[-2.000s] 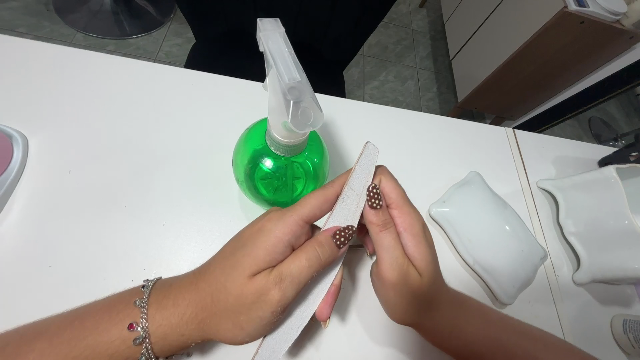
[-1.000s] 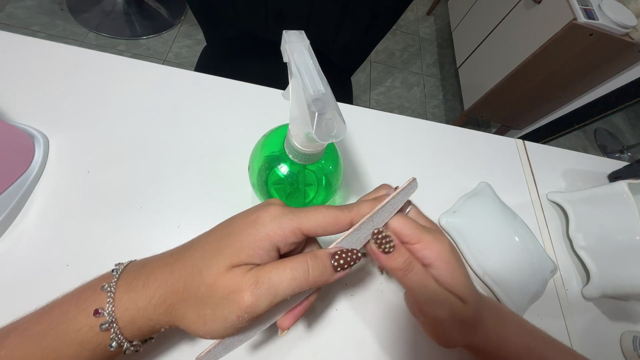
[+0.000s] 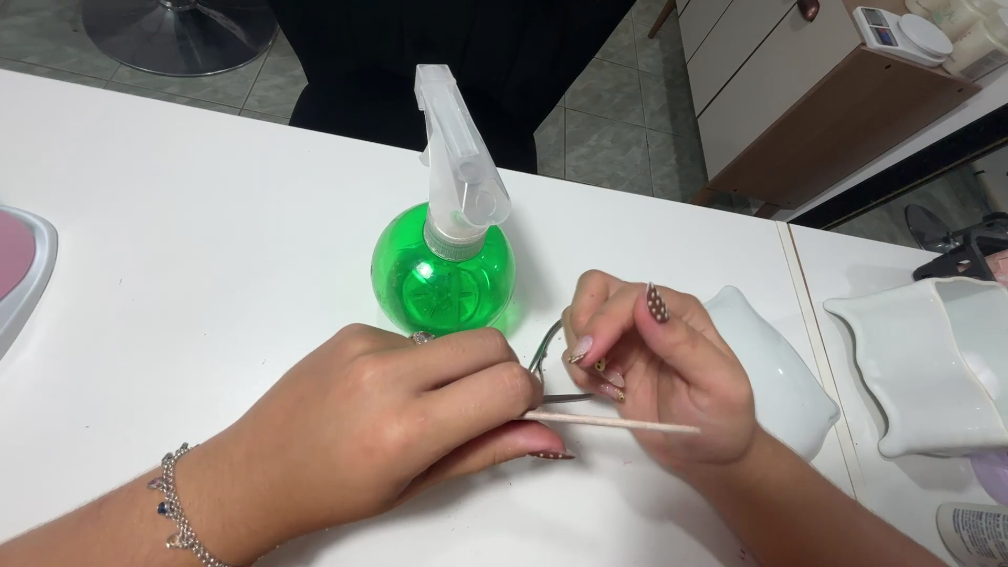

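Observation:
My left hand [image 3: 425,417], with a charm bracelet [image 3: 175,504] at its wrist, is closed on a nail file [image 3: 614,423] seen nearly edge-on, its tip pointing right toward my other palm. To the right, my right hand [image 3: 661,362] is turned partly palm up with curled fingers; I see nothing held in it. Metal nippers or scissors [image 3: 543,354] show between the hands, partly hidden by them. Just behind my left hand stands a round spray bottle of green liquid [image 3: 441,276] with a clear trigger head.
A white ceramic lid or dish [image 3: 776,370] lies right of my right hand. Beyond the seam in the white table [image 3: 197,236] sits an open ceramic container [image 3: 906,362], with a labelled bottle [image 3: 976,535] in front. A pink-and-grey object [image 3: 27,260] is at the left edge.
My hands have moved apart, and the right hand has turned with its fingers off the file. The file has swung from slanting upward to nearly level. The metal tool between the hands is now visible.

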